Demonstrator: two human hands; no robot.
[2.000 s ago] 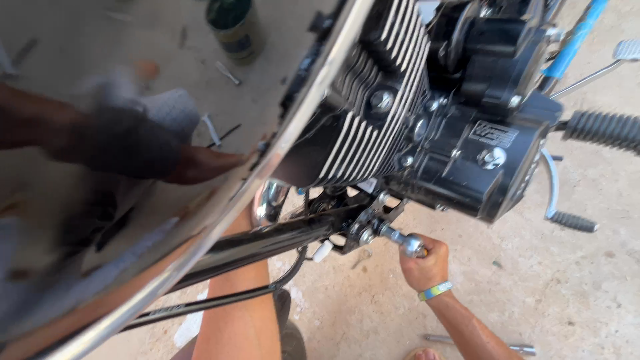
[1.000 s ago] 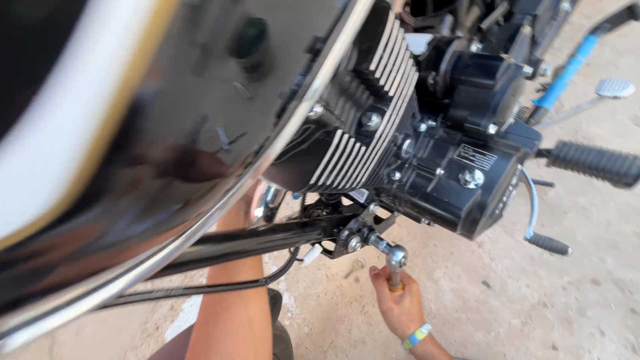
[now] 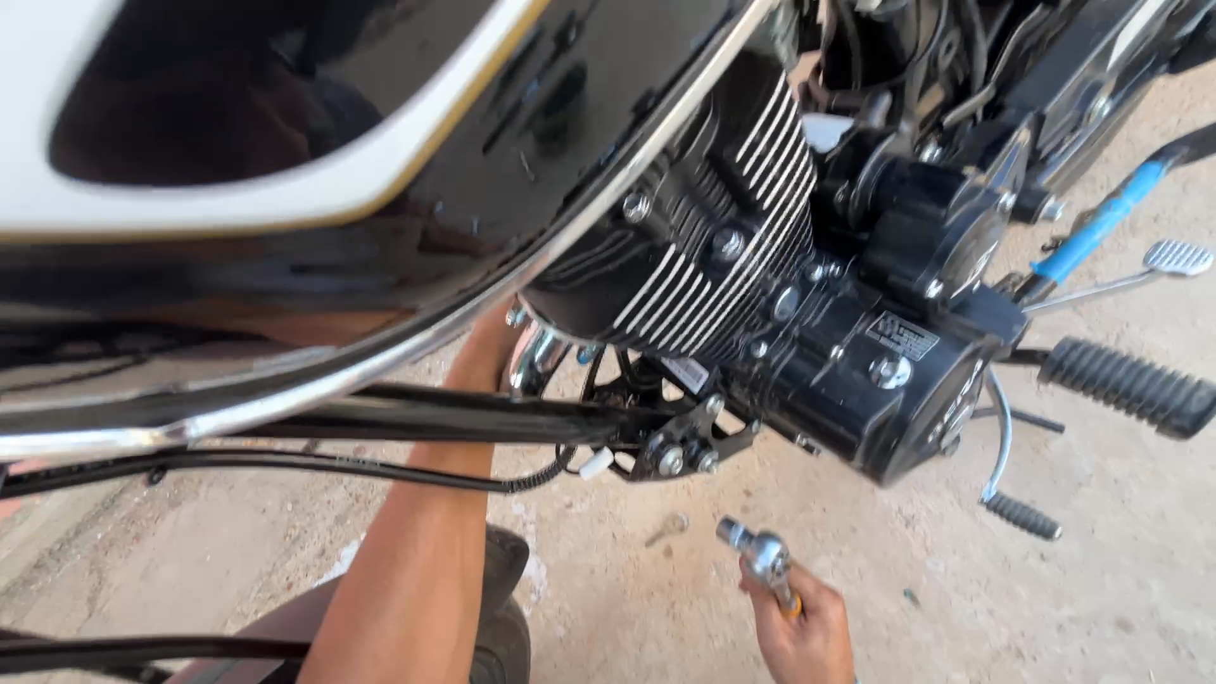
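My right hand (image 3: 806, 622) grips a ratchet wrench (image 3: 768, 556) with a socket (image 3: 731, 530) on its head, held over the concrete below the engine mount. The socket is apart from the bolts (image 3: 672, 461) on the black engine mounting bracket (image 3: 731, 439). My left forearm (image 3: 418, 541) reaches up behind the black frame tube (image 3: 494, 418) to beside the chrome exhaust pipe (image 3: 534, 361). My left hand is hidden behind the fuel tank and engine, so what it touches cannot be seen. The finned motorcycle engine (image 3: 731, 237) lies above the bracket.
The glossy fuel tank (image 3: 285, 285) covers the upper left. A black cable (image 3: 380, 465) runs below the frame tube. To the right are a rubber footpeg (image 3: 1130, 388), a gear lever (image 3: 1002, 446), a brake pedal (image 3: 1176, 256) and a blue-wrapped bar (image 3: 1097, 223).
The ratchet's socket was at the bracket's bolts in both earlier frames and is now off them. My right hand has moved down with the ratchet. My left arm still reaches behind the frame tube.
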